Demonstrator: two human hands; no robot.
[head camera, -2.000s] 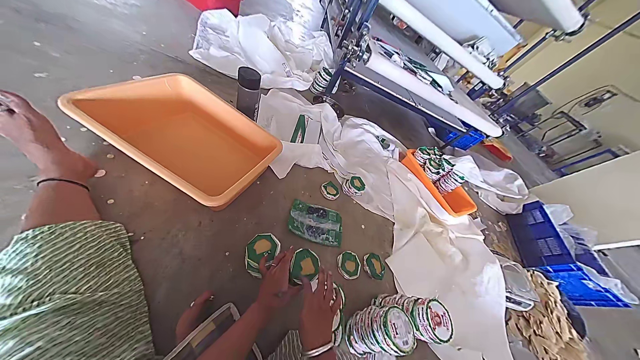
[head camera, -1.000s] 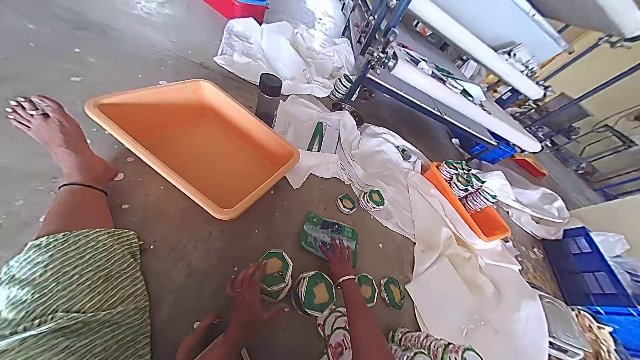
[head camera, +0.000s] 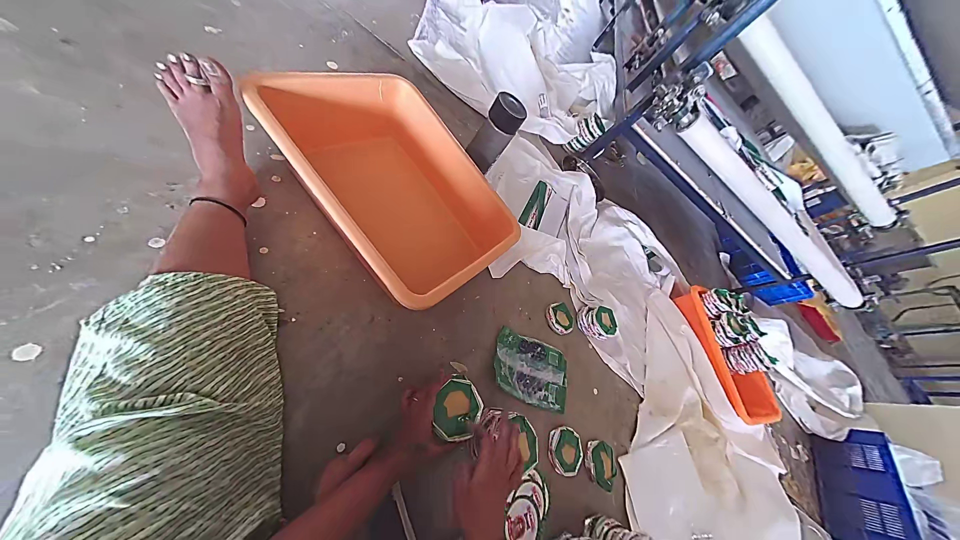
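My left hand (head camera: 421, 420) is around the left side of a stack of octagonal green-edged pieces (head camera: 457, 409) with tan centres. Close beside it, my right hand (head camera: 491, 469) has its fingers over the gap between that stack and another green-edged stack (head camera: 527, 442), partly hidden by the hand; what lies under the fingertips is blurred. A green and clear plastic packet (head camera: 531, 369) lies flat just above. Two more small stacks, one here (head camera: 565, 451) and one here (head camera: 602, 465), are to the right. Round red-and-white printed pieces (head camera: 525, 510) lie below the right hand.
A large orange tub (head camera: 405, 289) lies above my hands. White cloth (head camera: 675, 420) spreads over the floor at right, with an orange tray (head camera: 757, 409) of stacked pieces beyond. A dark bottle (head camera: 495, 131), a blue crate (head camera: 859, 480) and a metal-framed machine (head camera: 772, 157) are further off.
My right hand has moved off the plastic packet, where it was a second ago, and back beside my left hand at the stacks. The view has shifted.
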